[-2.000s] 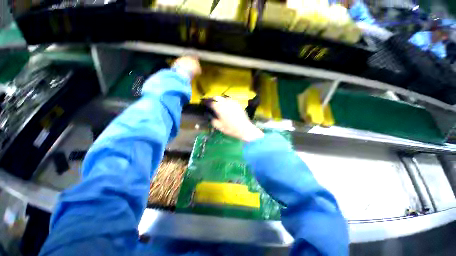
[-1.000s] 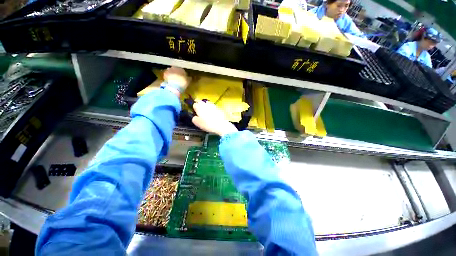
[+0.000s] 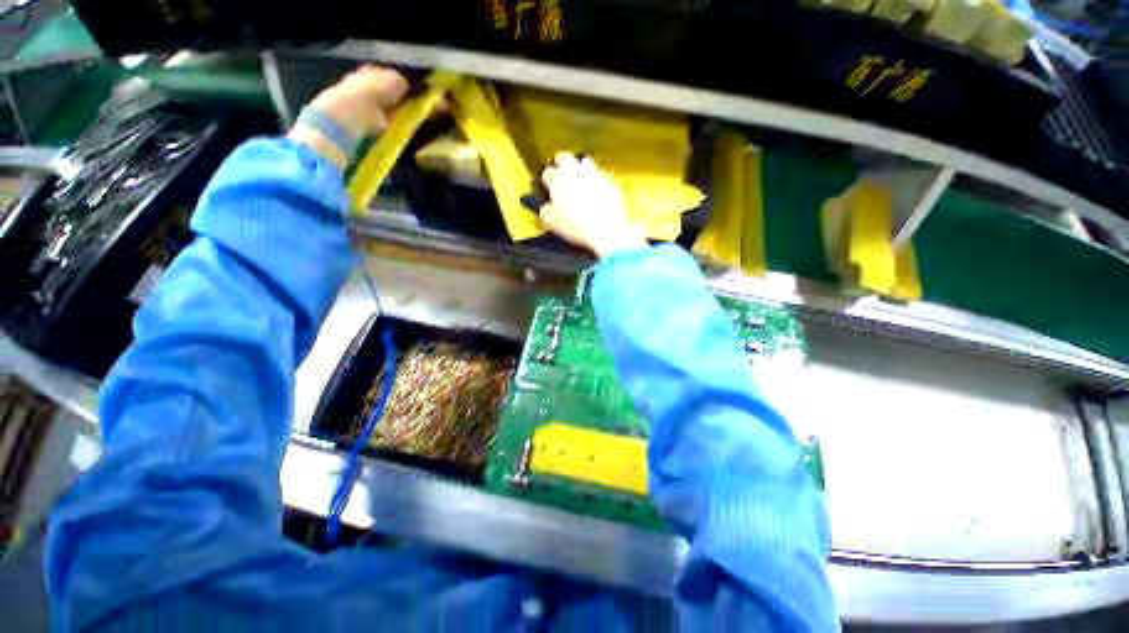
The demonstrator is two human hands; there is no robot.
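My left hand (image 3: pixel 353 109) is at the lower shelf, with a narrow yellow insulating strip (image 3: pixel 394 142) in its fingers. A second strip (image 3: pixel 495 155) slants down from near it towards my right hand (image 3: pixel 587 202). My right hand is at the front of the yellow sheets (image 3: pixel 619 136) on the shelf; its fingertips are blurred and I cannot tell if they grip a sheet. The green circuit board (image 3: pixel 588 396) lies below, partly under my right sleeve, with a yellow sheet (image 3: pixel 582 456) flat near its front edge.
A black parts bin (image 3: pixel 337 381) full of thin tan-gold pieces stands left of the board. A blue cord (image 3: pixel 372 427) hangs across it. A black box of metallic parts is at far left. More yellow strips (image 3: pixel 874 235) stand on the shelf at right. Black storage bins line the upper shelf.
My left hand has moved left, away from the sheet pile, and now has a yellow strip. My right hand remains by the sheets. The view has shifted, and the blue cord now shows.
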